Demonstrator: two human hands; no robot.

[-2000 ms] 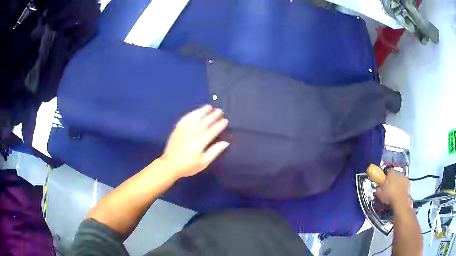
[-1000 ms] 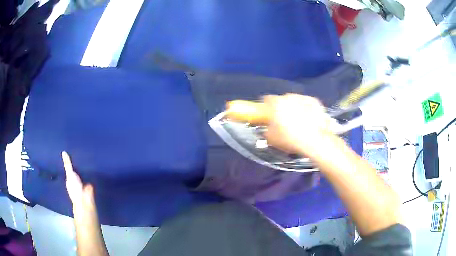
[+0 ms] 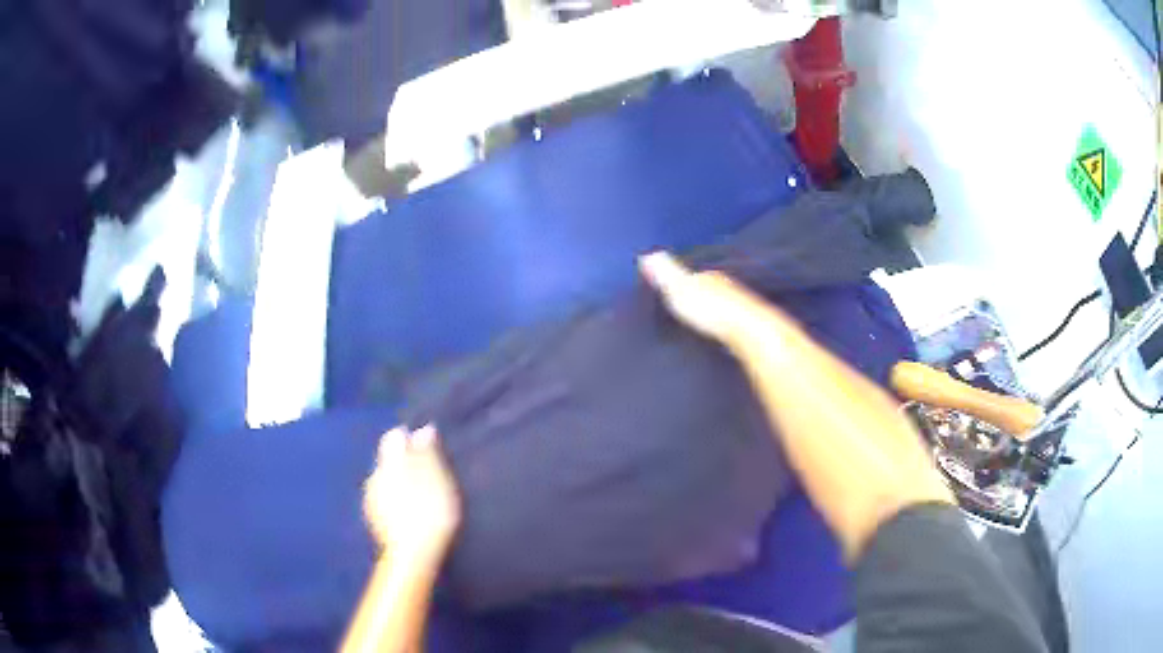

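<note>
The grey-navy garment (image 3: 612, 447) lies over the padded blue arm (image 3: 268, 510) of the pressing table, with loose folds running across it. My left hand (image 3: 411, 491) grips its left edge. My right hand (image 3: 695, 300) is at its far edge, fingertips curled on the cloth; part of the grip is hidden. The steam iron (image 3: 976, 440), with its tan-orange handle, stands at the table's right edge, untouched.
A dark garment pile (image 3: 77, 510) is at the left. White strips (image 3: 291, 281) lie at the left and far side. A red pipe (image 3: 818, 102) stands behind the far right corner. Cables (image 3: 1065, 329) run behind the iron near a white wall.
The iron has gone from the garment to the right edge, out of my right hand. Both hands have moved onto the garment, which is now more wrinkled. The view has shifted.
</note>
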